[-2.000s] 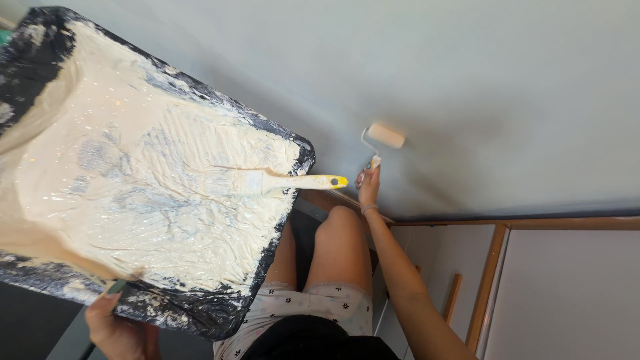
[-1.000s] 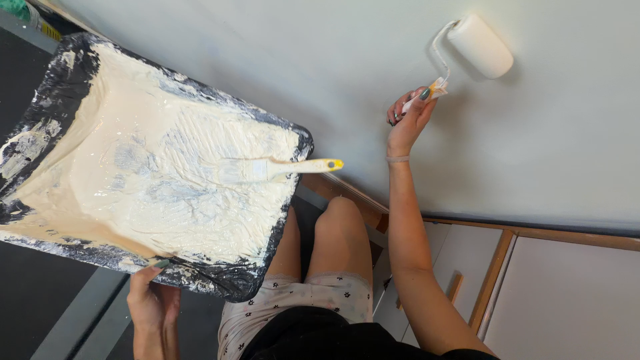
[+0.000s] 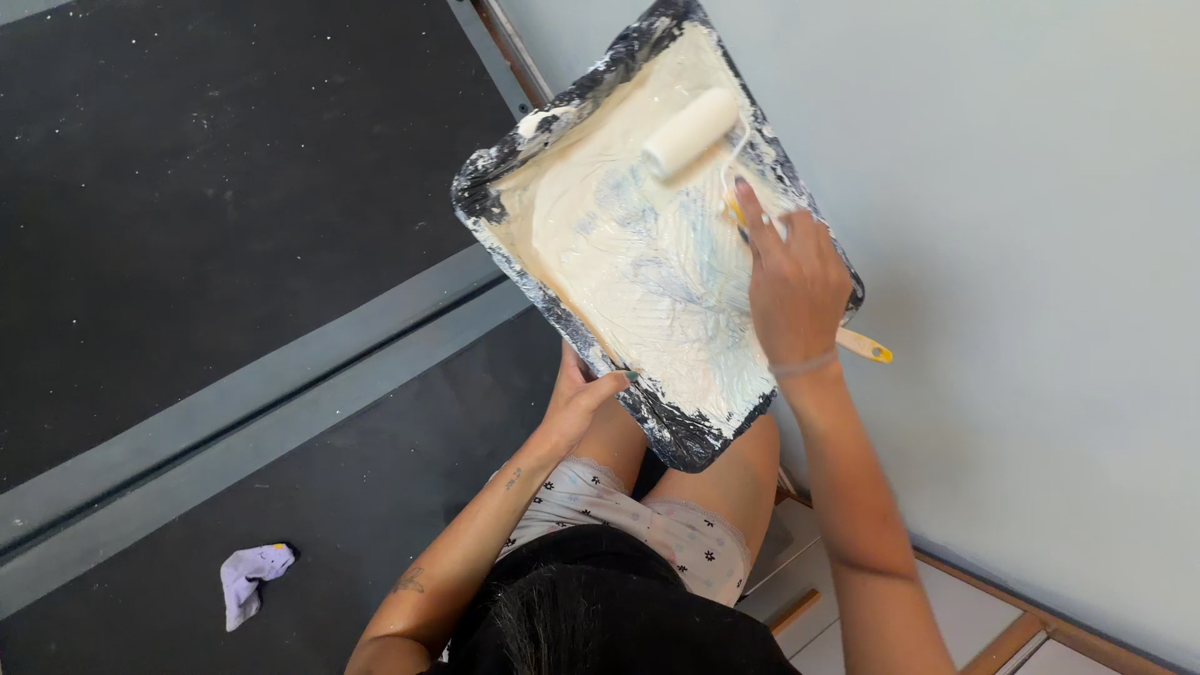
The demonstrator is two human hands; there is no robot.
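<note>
My left hand (image 3: 586, 394) grips the lower left edge of a black paint tray (image 3: 689, 450) coated with cream-white paint, its thumb over the rim. My right hand (image 3: 797, 272) holds the handle of a small paint roller (image 3: 694, 133), whose white sleeve is over the painted upper part of the tray. Whether the sleeve touches the paint cannot be told. A paintbrush (image 3: 864, 345) lies across the tray's right edge; its yellow-tipped handle end sticks out past my right wrist, and the rest is hidden behind my hand.
A pale grey wall (image 3: 1031, 234) rises on the right. White drawers with wooden trim (image 3: 994, 647) are at the lower right. On the left is a dark, paint-speckled surface (image 3: 234, 187) crossed by grey metal rails (image 3: 253, 403). A lilac cloth item (image 3: 251, 581) lies at the lower left.
My right hand has brought the roller from the wall to over the tray. My left hand still holds the tray. The view has swung toward the dark surface on the left.
</note>
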